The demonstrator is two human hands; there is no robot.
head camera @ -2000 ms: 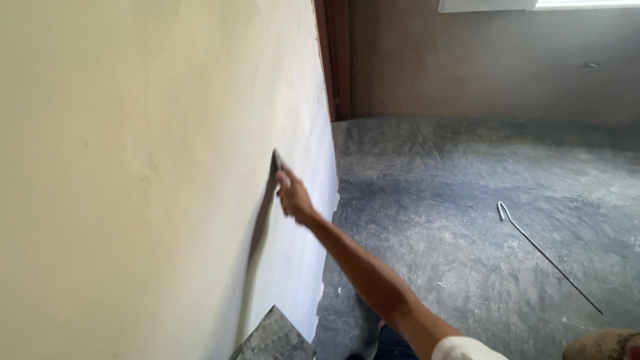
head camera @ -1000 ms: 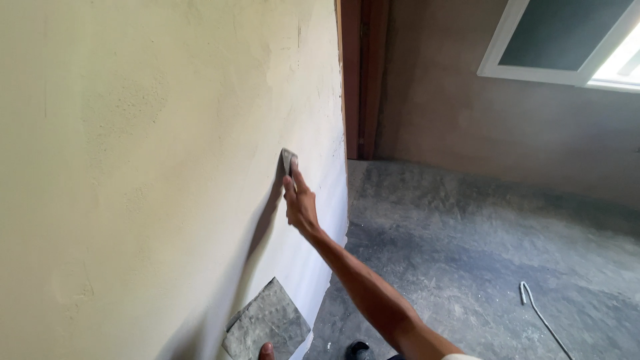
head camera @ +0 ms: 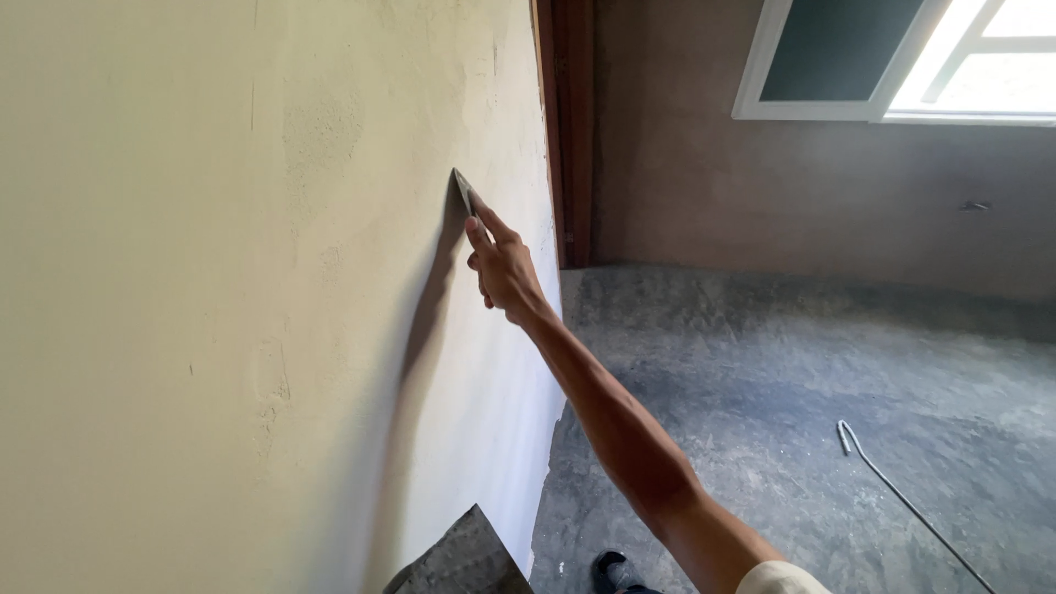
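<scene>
My right hand grips a putty knife, its blade edge touching the pale plastered wall. The index finger lies along the tool. A long shadow of the arm falls on the wall to the left. Rough, pitted patches and fine scratches mark the wall left of the blade. At the bottom edge of the view is a grey, smeared flat plate, its corner pointing up near the wall. My left hand is out of view, so what it holds does not show.
A bent metal rod with a hooked end lies on the grey concrete floor. A dark shoe shows at the bottom. Beyond the wall's edge stand a brown wooden door frame and a brown wall with a white-framed window.
The plate has sunk lower in view, and the thumb seen on it a second ago is gone from view. The knife blade, broad side showing then, now appears nearly edge-on.
</scene>
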